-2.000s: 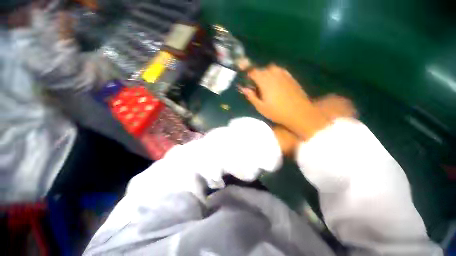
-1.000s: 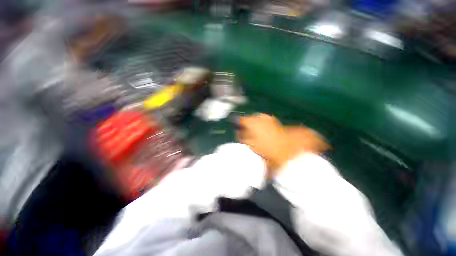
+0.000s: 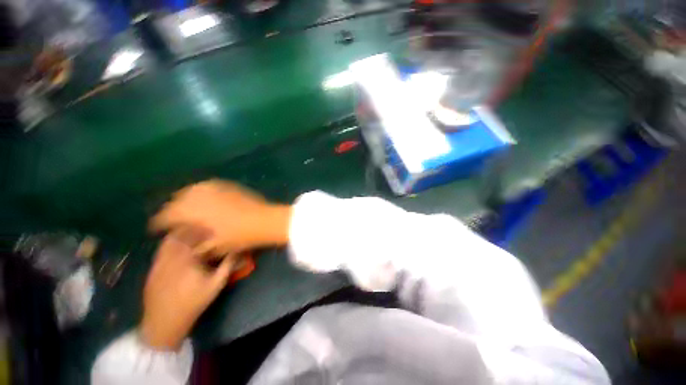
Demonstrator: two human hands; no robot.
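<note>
My left hand (image 3: pixel 174 289), bare with a white cuff, is at the lower left, its fingers pointing up. My right hand (image 3: pixel 229 216), also bare, reaches in from the right above it, and its fingers overlap the left fingertips. Something dark shows between the fingers, but blur and the hands hide what it is and whether it is held. An orange-red edge (image 3: pixel 243 268), perhaps of the orange-framed plate, shows just right of the left fingertips; the rest of it is hidden.
A blue and white box (image 3: pixel 451 159) stands right of centre, with a flat red piece (image 3: pixel 347 147) left of it. A tan block (image 3: pixel 87 247) and white paper (image 3: pixel 74 295) lie at far left. The green bench (image 3: pixel 143 113) ends at right above a yellow-striped floor.
The view has swung to the right. The red tray has left the picture and the blue box has come in. The hands now appear further left, still close together.
</note>
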